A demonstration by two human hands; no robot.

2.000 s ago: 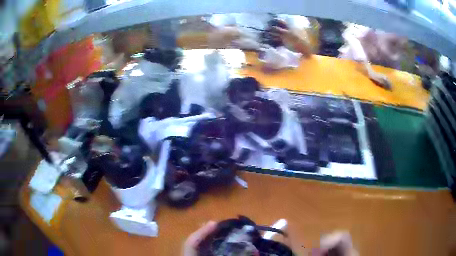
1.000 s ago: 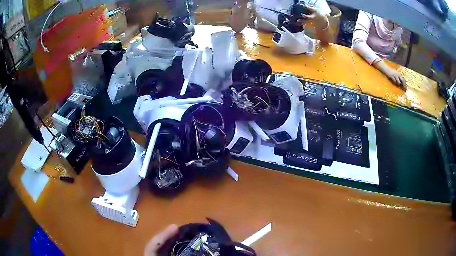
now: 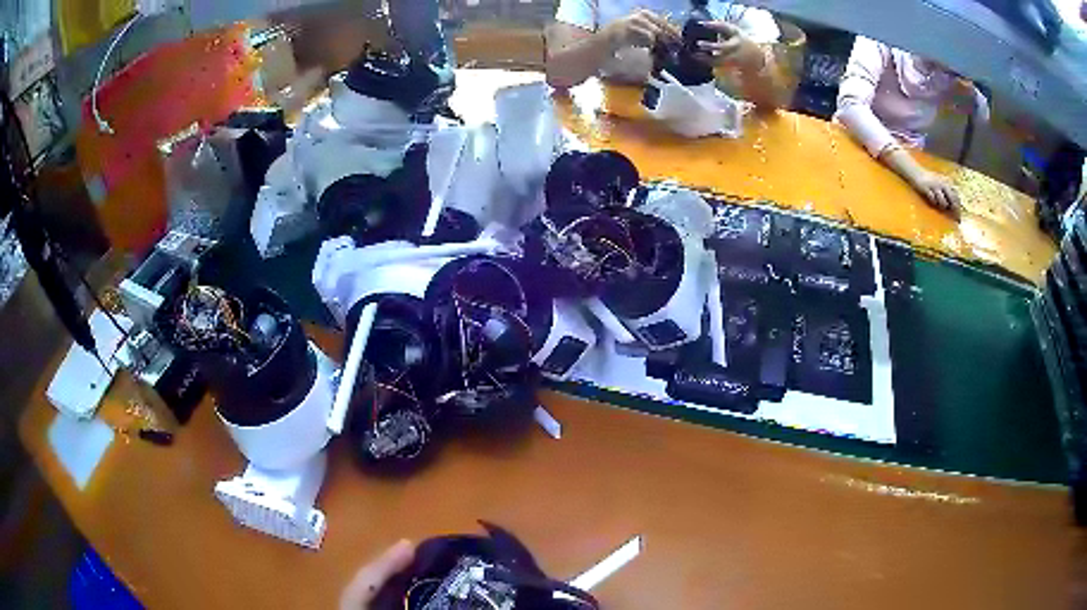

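Note:
A black camera head (image 3: 477, 570) with thin wires and a silvery part inside lies at the bottom edge, cut off by it. A slim white antenna (image 3: 608, 564) sticks out to its right. My left hand (image 3: 379, 574) is at the head's left side, only its fingers in view, holding the shell's edge. My right hand is not in view.
A white camera housing with a ribbed foot (image 3: 272, 506) stands at left. Several black shells with wires (image 3: 393, 429) are piled at centre. Printed black panels (image 3: 822, 340) lie on the green strip (image 3: 977, 381). Two people sit across the bench; dark trays (image 3: 1064, 298) stand at right.
Since two seconds ago my right hand has left the picture, and the black head and my left hand have shifted left and lower. The person opposite now has both hands at a black unit.

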